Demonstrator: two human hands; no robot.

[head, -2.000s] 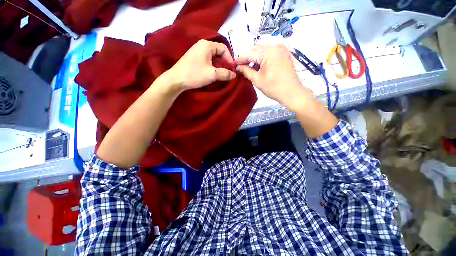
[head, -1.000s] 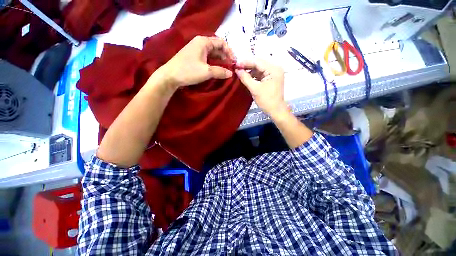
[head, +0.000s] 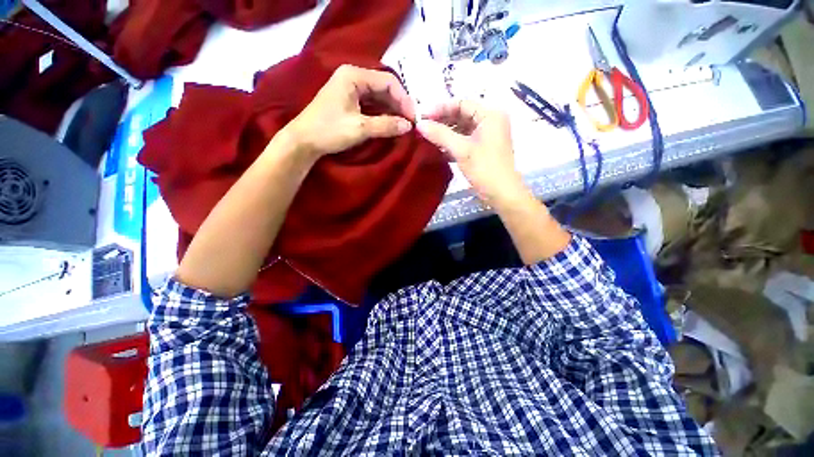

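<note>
A dark red garment piece (head: 348, 210) lies bunched on the white table and hangs over its front edge. My left hand (head: 357, 112) rests over the cloth, with its thumb and index finger pinching at the cloth's right edge. My right hand (head: 473, 143) meets it there, thumb and index fingertips closed together. What lies between the fingertips is too small to tell; part of the cloth edge is hidden by my fingers. Black thread snips (head: 541, 104) lie on the table right of my right hand, on a dark cord.
Scissors with orange and red handles (head: 613, 96) lie right of the snips, beside a dark blue cord (head: 654, 134). Metal presser foot parts (head: 479, 37) stand behind my hands. A grey vented housing (head: 45, 183) is at left, a red stool (head: 105, 390) below. Khaki garments (head: 750, 268) lie at right.
My right hand has let go of the snips, which now lie on the table. My hands stay close together at the cloth edge. The cloth has barely moved.
</note>
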